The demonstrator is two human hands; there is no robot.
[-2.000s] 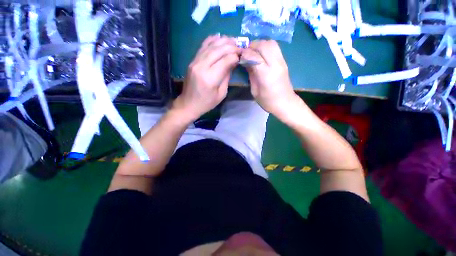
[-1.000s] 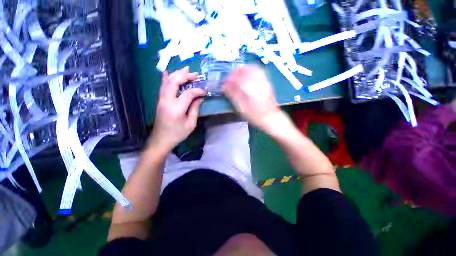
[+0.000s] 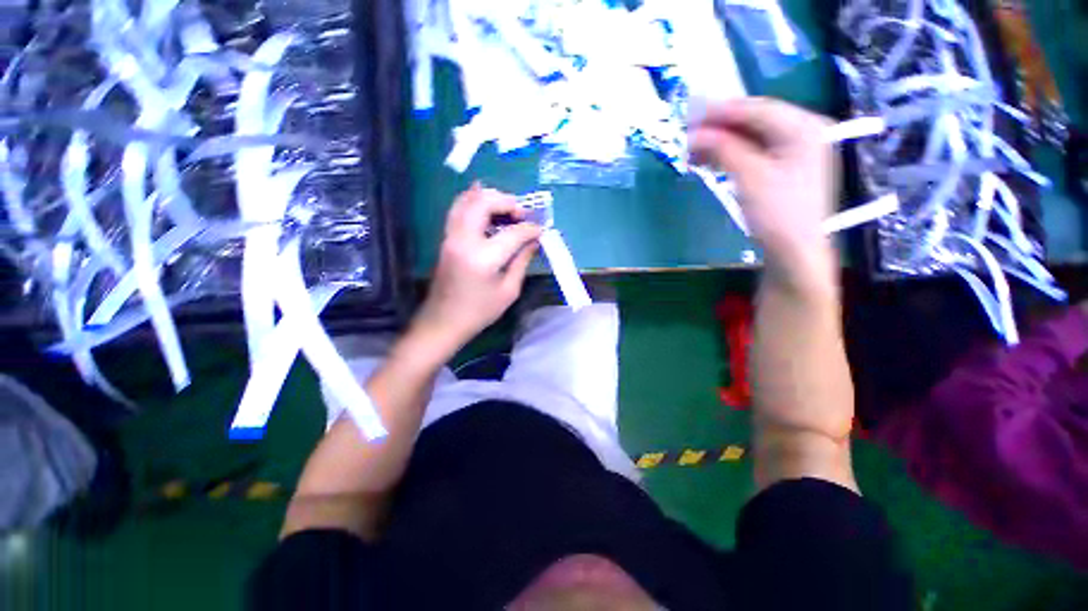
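My left hand (image 3: 483, 257) pinches a small circuit board (image 3: 535, 205) above the bench's front edge. A white flat cable (image 3: 566, 270) hangs down from beside the board, past the bench edge. Whether it sits in the connector cannot be told. My right hand (image 3: 770, 161) is blurred over the right side of the loose cable pile (image 3: 561, 72). Its fingertips are close together, and whether they hold a cable cannot be told.
A black board tray (image 3: 384, 155) with many white cables is at the left; some hang over its front. A second board tray (image 3: 889, 245) is at the right. Clear plastic bags (image 3: 591, 170) lie by the pile. A person's grey sleeve is far left, purple clothing (image 3: 1002, 418) right.
My right hand has moved away from my left hand, rightward to the pile. A white cable now hangs beside the board in my left hand. The view has shifted.
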